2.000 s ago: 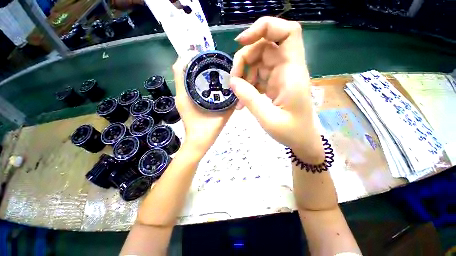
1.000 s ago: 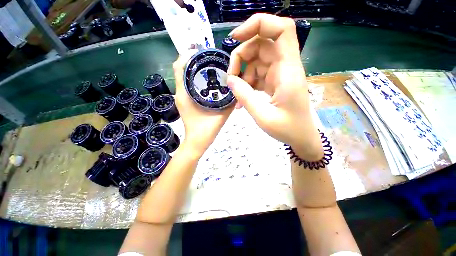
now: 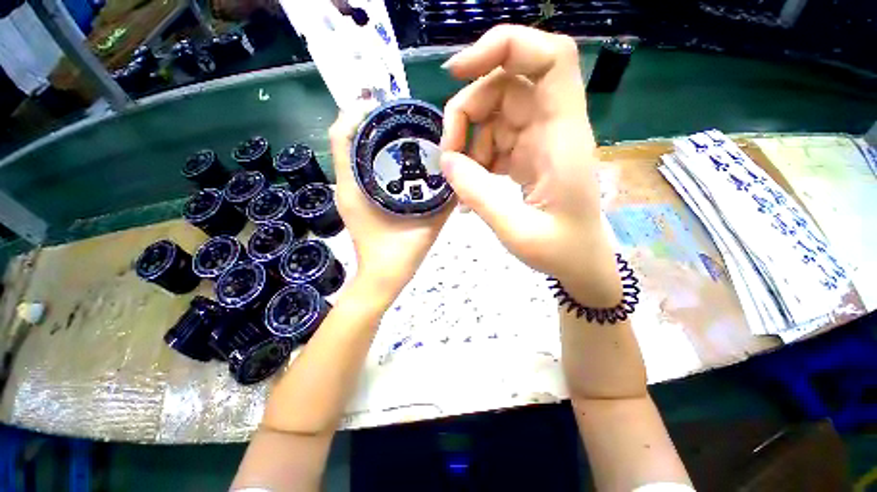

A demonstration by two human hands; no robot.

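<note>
A black cylindrical housing (image 3: 370,197) is in my left hand (image 3: 370,240), its ringed round end turned up toward me. A white disc with a dark three-armed adhesive pad (image 3: 415,173) shows inside the ring. A white release liner strip (image 3: 351,53) with dark print rises behind the housing, by my left fingers. My right hand (image 3: 524,154) is at the housing's right rim, thumb and index fingertips close to the pad, other fingers curled. Whether the right fingertips hold anything cannot be seen.
Several black housings (image 3: 240,282) stand at left, with a few tipped over at the front. Fanned adhesive strips (image 3: 760,231) lie at right. A white work sheet (image 3: 462,317) lies under my hands. The green conveyor belt (image 3: 712,106) runs behind, carrying a black housing (image 3: 609,67).
The housings on the belt have moved right; one now stands farther right beyond my right hand, and two at left have drawn nearer the group. My hands have barely moved.
</note>
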